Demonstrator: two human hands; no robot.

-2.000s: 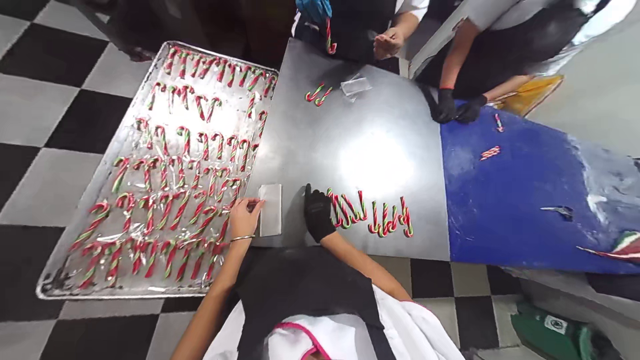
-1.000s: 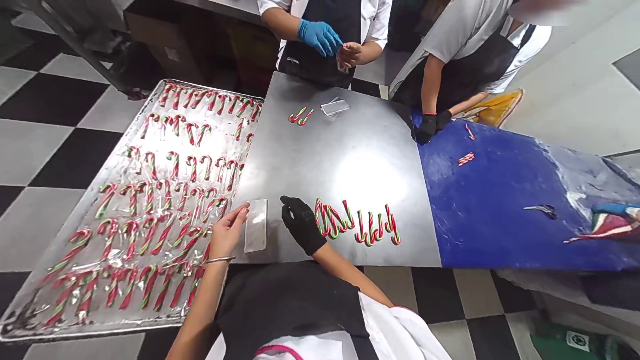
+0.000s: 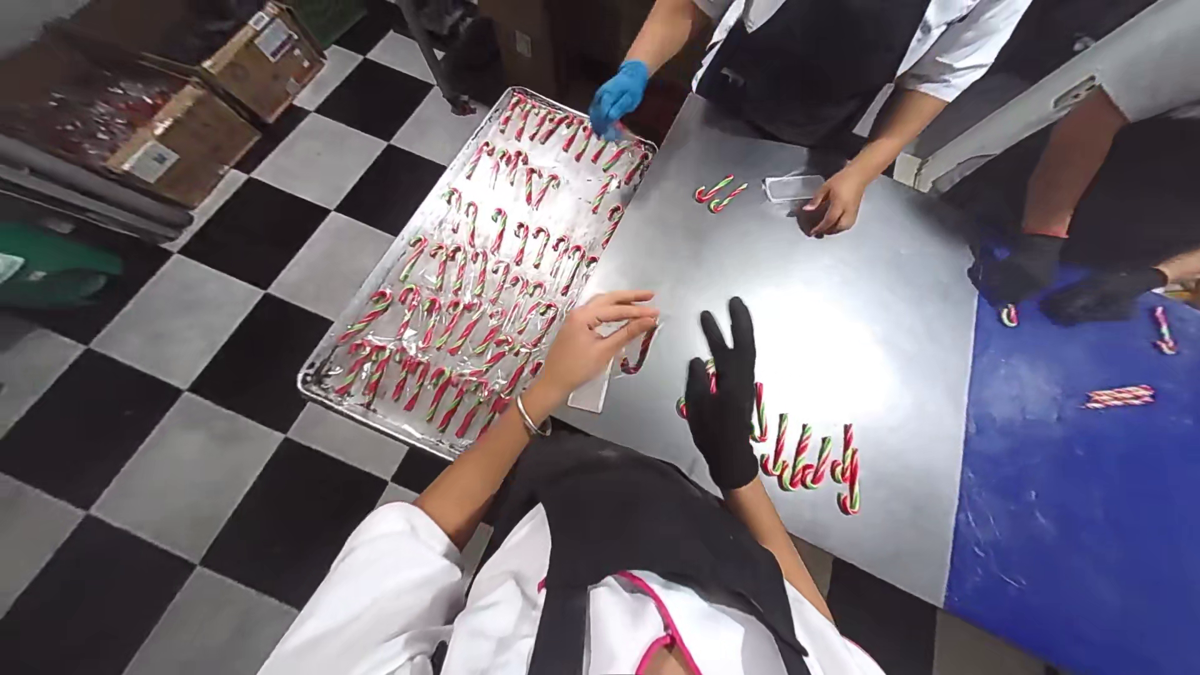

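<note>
My bare left hand (image 3: 600,339), with a bangle at the wrist, is over the metal table's left side. Its fingertips are beside a small candy cane (image 3: 640,349); whether they grip it or a wrapper is unclear. Under the hand lies a stack of clear plastic sleeves (image 3: 591,392). My right hand (image 3: 727,398), in a black glove, hovers with fingers spread over a row of red, green and white candy canes (image 3: 804,457). Nothing shows in its fingers. At the left, a metal tray (image 3: 375,414) holds several rows of candy canes, many in clear wrap.
Across the steel table (image 3: 900,328), a co-worker's blue-gloved hand (image 3: 619,98) reaches to the tray; the bare hand (image 3: 837,200) rests near sleeves (image 3: 793,187) and two canes (image 3: 720,192). Another person's black-gloved hands (image 3: 1022,267) are at the blue mat (image 3: 1059,487). Cardboard boxes (image 3: 187,141) stand upper left.
A single candy cane now lies by my left hand, and my right hand's fingers have spread over the row. The co-worker's blue-gloved hand has moved to the tray. The view has shifted.
</note>
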